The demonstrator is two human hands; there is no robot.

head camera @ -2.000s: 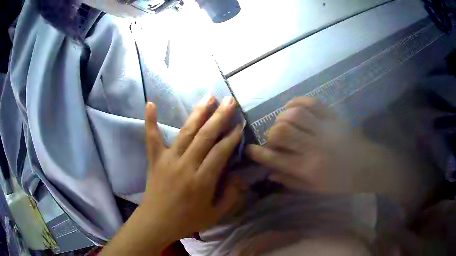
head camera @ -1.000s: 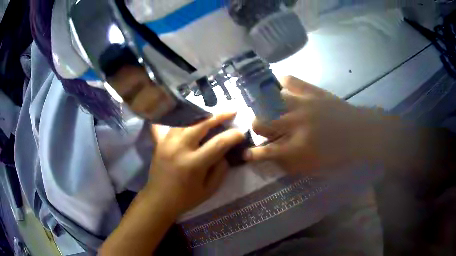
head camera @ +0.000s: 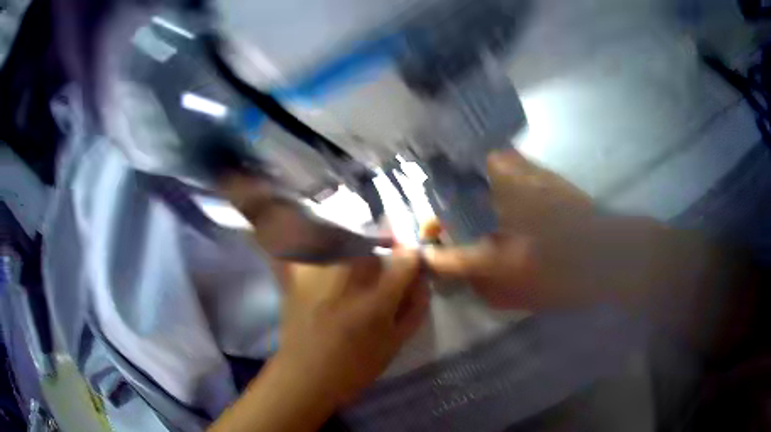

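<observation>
The whole view is blurred. The white sewing machine head (head camera: 347, 101) with a blue stripe fills the upper middle, and its needle area glows brightly. My left hand (head camera: 347, 312) is just in front of the needle area, fingers bent, fingertips close to those of my right hand. My right hand (head camera: 541, 245) is right of the needle area, beside the grey ribbed cylinder (head camera: 465, 198). What the fingertips hold is hidden by blur and glare. Light blue-grey cloth (head camera: 127, 245) lies in folds on the left.
A curved shiny guard (head camera: 194, 110) hangs left of the head. The ruler strip (head camera: 473, 380) runs along the table's front edge. The white machine table (head camera: 626, 110) extends to the right. A dark object (head camera: 735, 84) is at the upper right. A pale yellowish thing (head camera: 72, 401) is at the lower left.
The machine head came into view after the first frame. Since the second, the view has shifted slightly and blurred. Both hands remain at the needle area, their fingertips close together.
</observation>
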